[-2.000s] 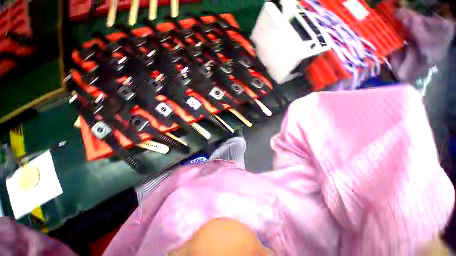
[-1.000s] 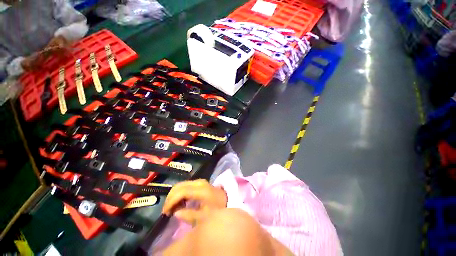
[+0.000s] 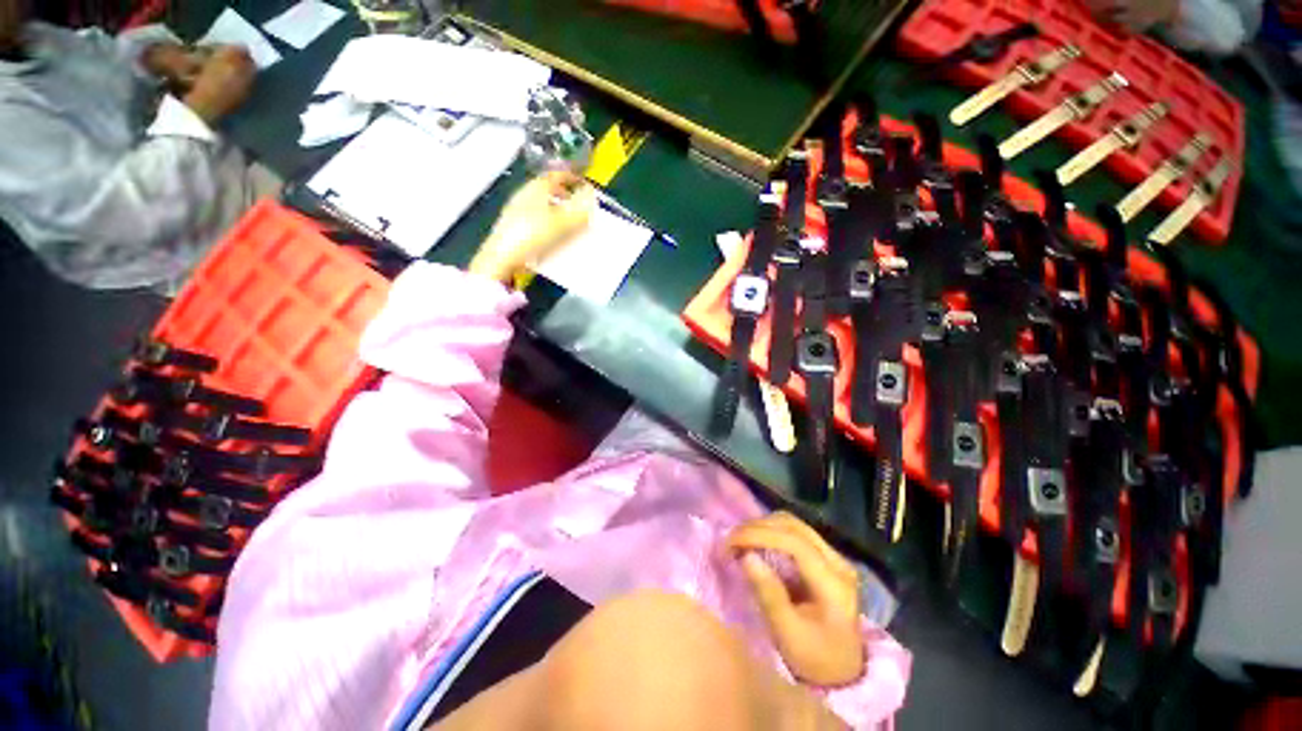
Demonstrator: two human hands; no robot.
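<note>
My left hand (image 3: 536, 226) is at the upper middle, over the edge of a small white paper sheet (image 3: 597, 257). Its fingers are bent together and what is under or between them cannot be told. My right hand (image 3: 807, 607) is low, in front of my pink smock, with fingers curled but apart and nothing seen in it. A red watch tray (image 3: 710, 307) lies on the right, covered with rows of black-strap smartwatches (image 3: 1047, 493). Pale straps stick out below it. A pen (image 3: 643, 226) lies beside the paper.
Stacked red trays (image 3: 286, 307) with black-strap watches stand at my left. A clipboard (image 3: 414, 179) and clear bottle (image 3: 557, 126) are beyond my left hand. Another red tray (image 3: 1199, 93) with beige-strap watches is top right. Another person's arm (image 3: 136, 186) is upper left.
The view has swung left, so the watch tray now sits on the right. My left hand has come into view at the paper. My right hand shows lower, without the dark thing seen by it earlier.
</note>
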